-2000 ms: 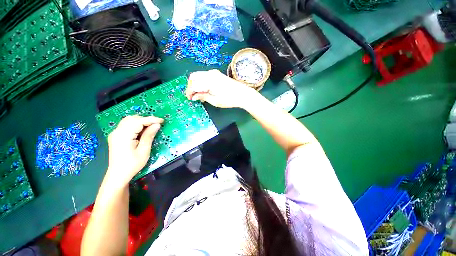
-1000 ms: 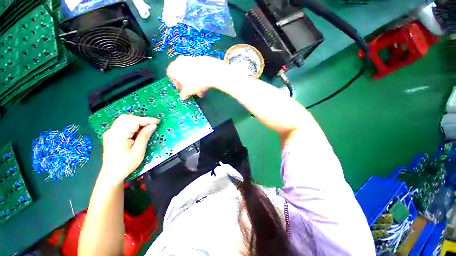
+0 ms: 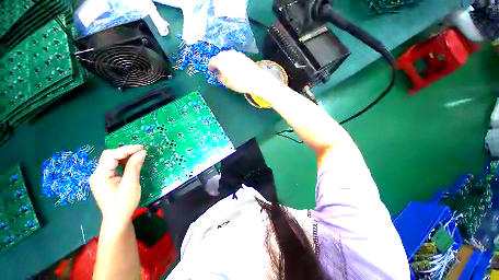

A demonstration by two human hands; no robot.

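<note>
The green circuit board [image 3: 191, 131] lies tilted on the black fixture in front of me, with a few blue parts on it. My left hand [image 3: 117, 178] is over the board's left edge, thumb and forefinger pinched together; whether a part is between them is too small to tell. My right hand [image 3: 232, 71] is beyond the board at the near right edge of the far pile of blue components [image 3: 196, 54]; its fingertips are bent, and I cannot tell if they hold a part. Another pile of blue components [image 3: 67, 174] lies left of the board.
A fan [image 3: 126, 64] stands beyond the board. The tip cleaner tin [image 3: 272, 71] is partly behind my right forearm, beside the black soldering station [image 3: 312, 44] with its cord. Stacked boards [image 3: 38, 60] are far left, a board with blue parts [image 3: 16, 205] nearer. A red stool [image 3: 437, 57] stands right.
My right hand has moved from the board out to the far blue pile. My left hand has moved left and nearer to me, uncovering more of the board.
</note>
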